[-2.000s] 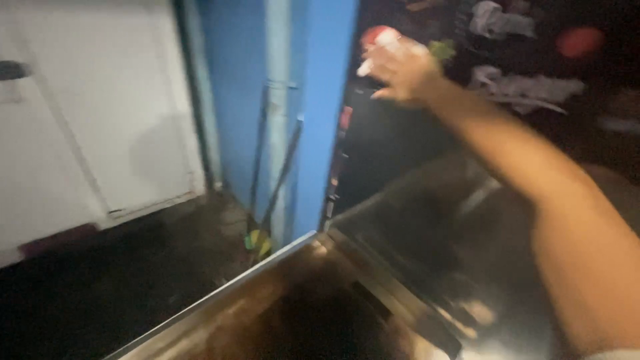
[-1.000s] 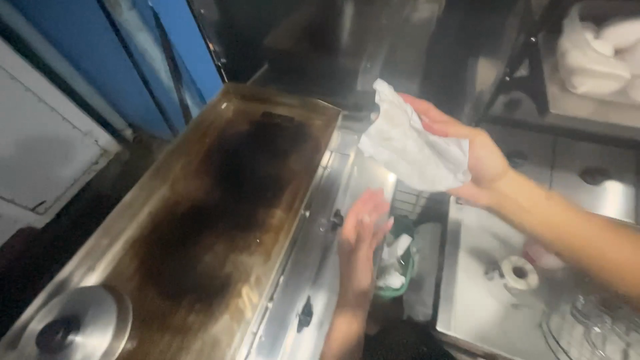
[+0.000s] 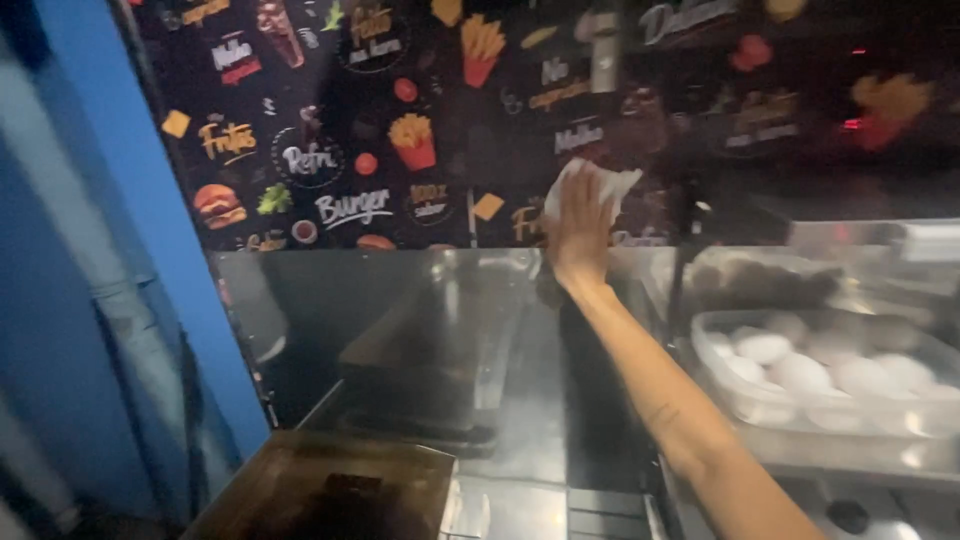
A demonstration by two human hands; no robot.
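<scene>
My right hand presses a crumpled white cloth or paper towel flat against a dark wall panel printed with burgers, fries and lettering. The fingers point up, spread over the cloth. Just under the hand begins a shiny stainless steel backsplash, its surface full of reflections. My left hand is out of view. Below, at the bottom, lies the rear part of a browned flat griddle plate with a dark patch.
On the right, a clear plastic tub of white eggs stands on a metal shelf. A blue wall edge rises at the left. Wire rack bars lie low, right of the griddle.
One second ago both hands were above the area right of the griddle, the right holding the cloth; now the right hand is on the printed wall and the left is out of view. The view has tilted up.
</scene>
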